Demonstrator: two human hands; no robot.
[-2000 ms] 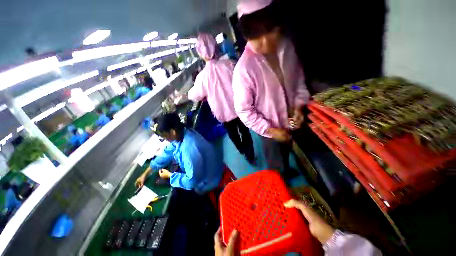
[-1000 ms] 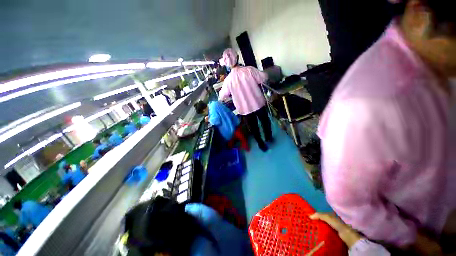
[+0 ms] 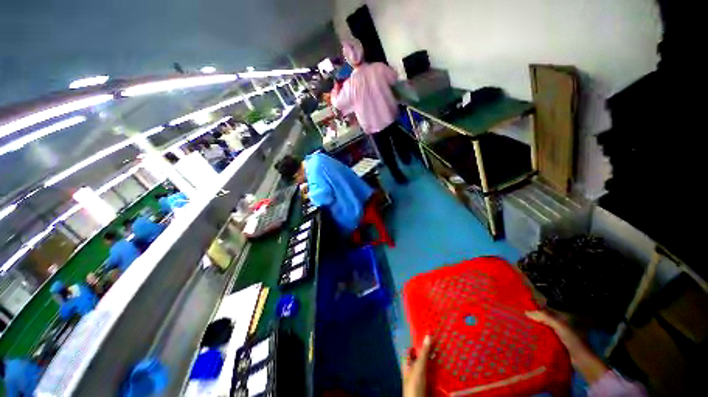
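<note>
A bright red plastic stool (image 3: 485,329) with a perforated seat is held in front of me at the lower right, seat facing up towards me. My left hand (image 3: 418,368) grips its left edge near the bottom of the picture, partly cut off by the frame. My right hand (image 3: 567,337) grips its right edge, with the thumb on the seat; the other fingers are hidden. The stool's legs are not visible.
A blue floor aisle (image 3: 427,209) runs ahead. On the left is a green-topped bench (image 3: 260,267) with black trays (image 3: 299,252), a seated worker in blue (image 3: 334,186) and a blue bin (image 3: 369,271). A person in pink (image 3: 373,97) stands ahead. On the right are a metal-framed table (image 3: 497,116) and dark bundled material (image 3: 578,271).
The view has advanced along the aisle. The nearby pink-smocked person and the near blue worker have left view. My left hand shows again on the stool, which fills more of the picture.
</note>
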